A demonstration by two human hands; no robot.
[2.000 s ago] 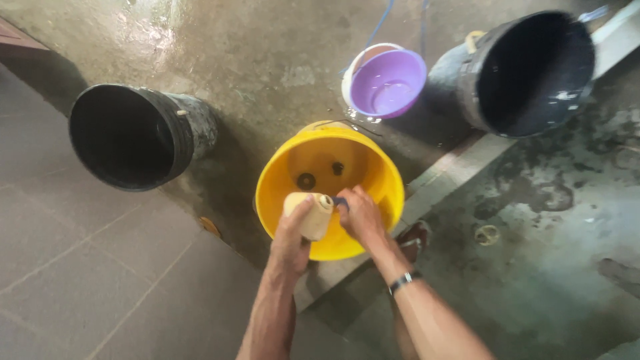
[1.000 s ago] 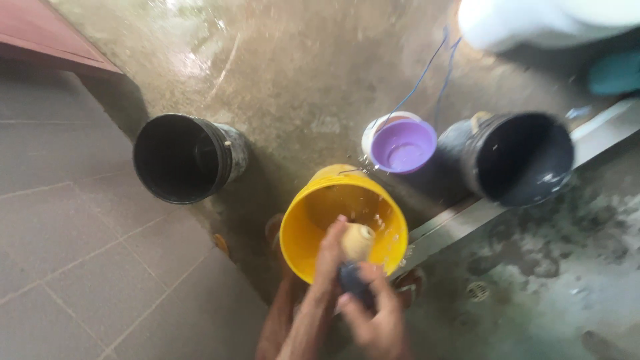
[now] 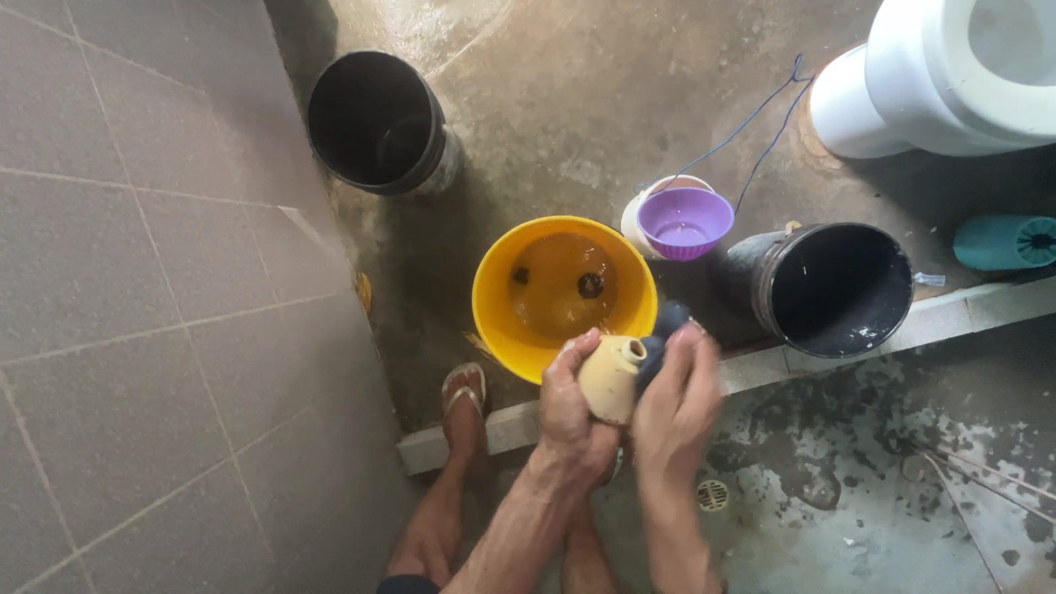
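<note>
My left hand (image 3: 569, 404) is closed around a cream-coloured plastic bottle (image 3: 606, 388) whose open neck points up and to the right. In my right hand (image 3: 681, 396) is a dark blue item (image 3: 656, 351), blurred, perhaps a cloth or sponge, pressed to the bottle's right side. Both hands are at the near right rim of a yellow bucket (image 3: 487, 309). Inside the bucket is some liquid, with a dark round object (image 3: 591, 285) and a smaller dark object (image 3: 520, 275) in it.
A black bucket (image 3: 375, 124) stands at the upper left, another (image 3: 833, 289) at the right. Between them are a purple bowl (image 3: 685, 219) on a white pail, and a blue cord. A white toilet (image 3: 891, 99) and a teal container (image 3: 1002, 242) are farther right. A low tiled curb (image 3: 755, 371) crosses the floor.
The bottle and both hands have moved from over the bucket to its near right rim. The dark blue item is now against the bottle's side. The view has shifted.
</note>
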